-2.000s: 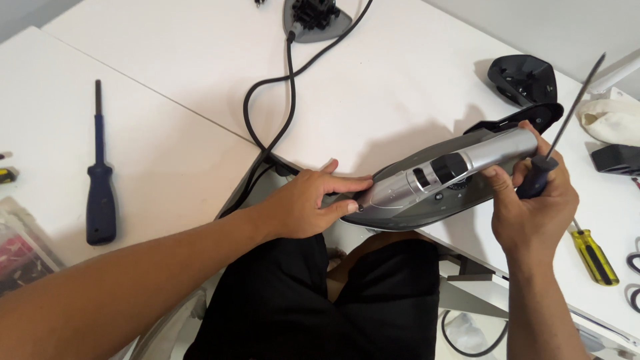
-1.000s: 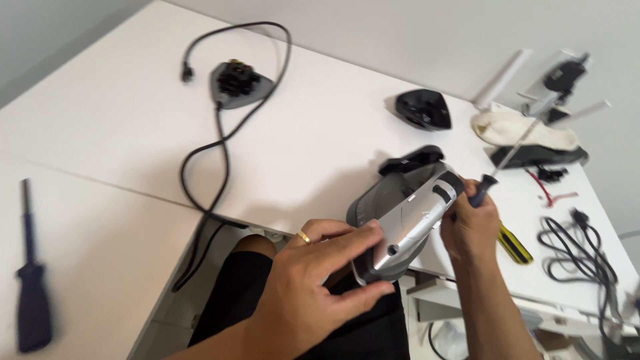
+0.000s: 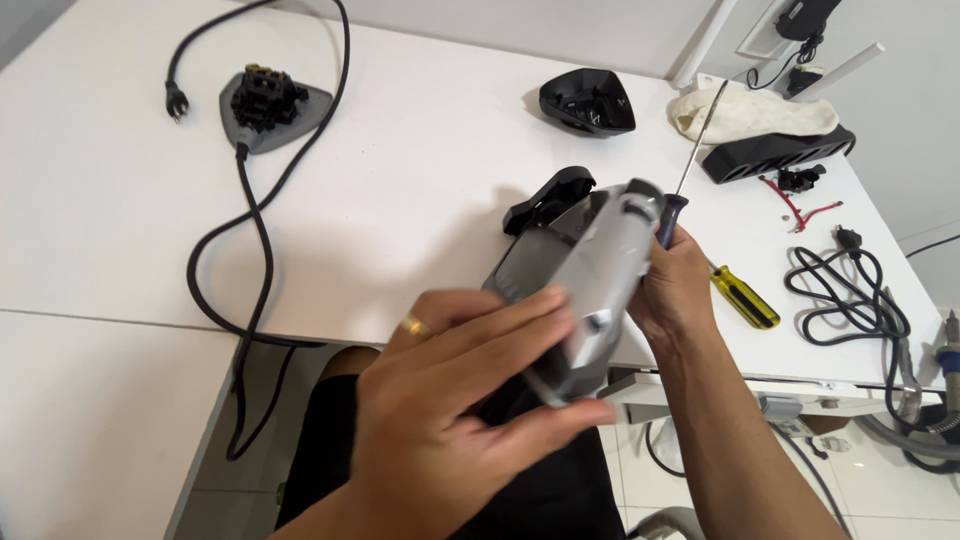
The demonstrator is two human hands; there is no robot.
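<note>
A grey and silver clothes iron body, partly taken apart and blurred, is tilted over the table's front edge. My left hand, with a ring on one finger, grips its near end between the thumb and the fingers. My right hand is at its far right side, where it also holds a dark-handled screwdriver with the shaft pointing up. The fingers of that hand are partly hidden behind the iron. A black plastic part sticks out at the iron's far end.
A grey base with black fittings and a looping black cord lies left. Toward the back are a black plastic shell, a white cloth and a black power strip. Rightward lie a yellow screwdriver, red wires and a coiled cord.
The iron has turned from lying slanted across the view to pointing away from me, more upright. My left hand has gone from its tip to a grip around the near end. The view has shifted.
</note>
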